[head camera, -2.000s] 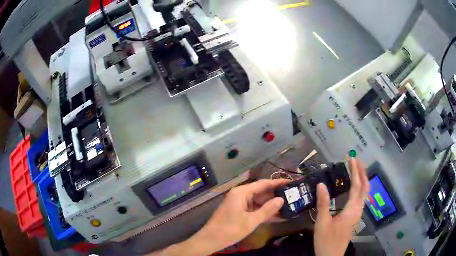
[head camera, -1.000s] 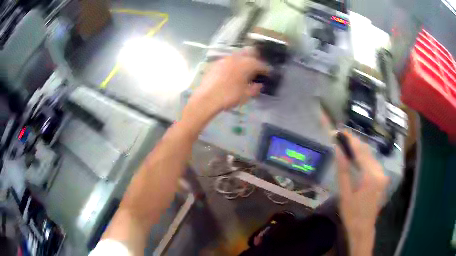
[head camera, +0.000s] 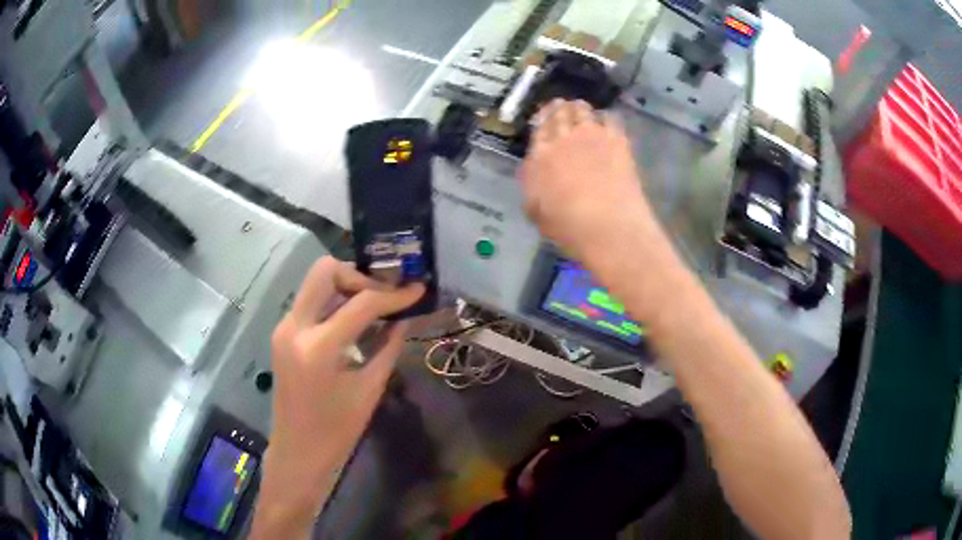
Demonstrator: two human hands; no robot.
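A part-assembled phone [head camera: 390,200] stands nearly upright in my left hand [head camera: 343,359], its black open back facing me, with a yellow-gold spot near the top and silver labels below. My left thumb and fingers pinch its lower end. My right hand [head camera: 578,164] is over the left fixture [head camera: 570,79] of the grey machine, fingertips bent down at a dark part in it. The hand hides what the fingertips touch. The right fixture [head camera: 765,200] holds another phone with a white label.
A blue touch screen [head camera: 591,301] and a green button [head camera: 484,248] are on the machine front. Red trays [head camera: 912,158] are at the right above a dark green surface [head camera: 897,401]. Another grey machine [head camera: 237,253] is at the left. Loose cables [head camera: 464,353] lie below.
The view has steadied. My left hand has moved from the left fixture down and left, now with a phone in it. My right hand has moved left from near the right fixture onto the left one.
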